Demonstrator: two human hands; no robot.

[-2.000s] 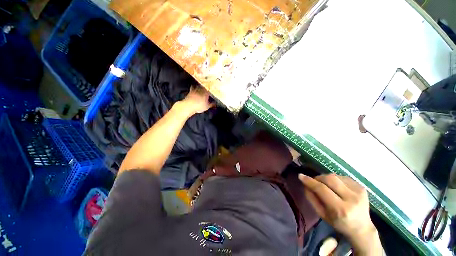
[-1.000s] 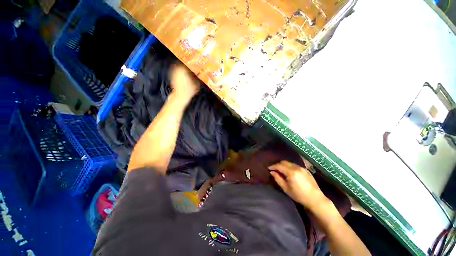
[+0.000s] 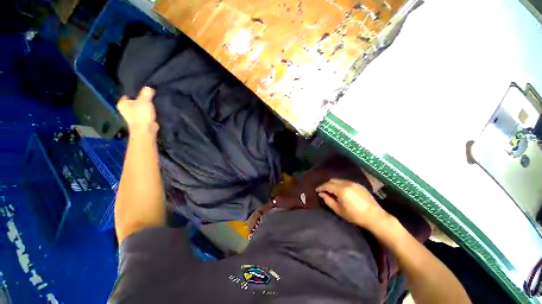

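A heap of dark grey-black garments (image 3: pixel 205 127) lies left of the table, its upper part spread over the rim of a blue crate. My left hand (image 3: pixel 139 113) is at the heap's left edge, thumb and fingers somewhat apart; whether it grips cloth is unclear. My right hand (image 3: pixel 350 199) is over the maroon cloth (image 3: pixel 291 193) at my lap, fingers bent and fingertips close together; no held thing can be made out. The maroon cloth has a small white mark.
A worn brown board (image 3: pixel 267 47) and white machine table (image 3: pixel 416 89) stand ahead and right, with a green tape rule (image 3: pixel 404 178) along the front edge. Part of the machine (image 3: pixel 517 142) shows far right. Blue crates (image 3: pixel 89 50) stand left. Scissor handles (image 3: pixel 533 279) show lower right.
My left hand has moved left from beside the board to the heap's outer edge. Dark cloth now spreads up and left over the crate. My right hand has moved left from the table edge over the lap.
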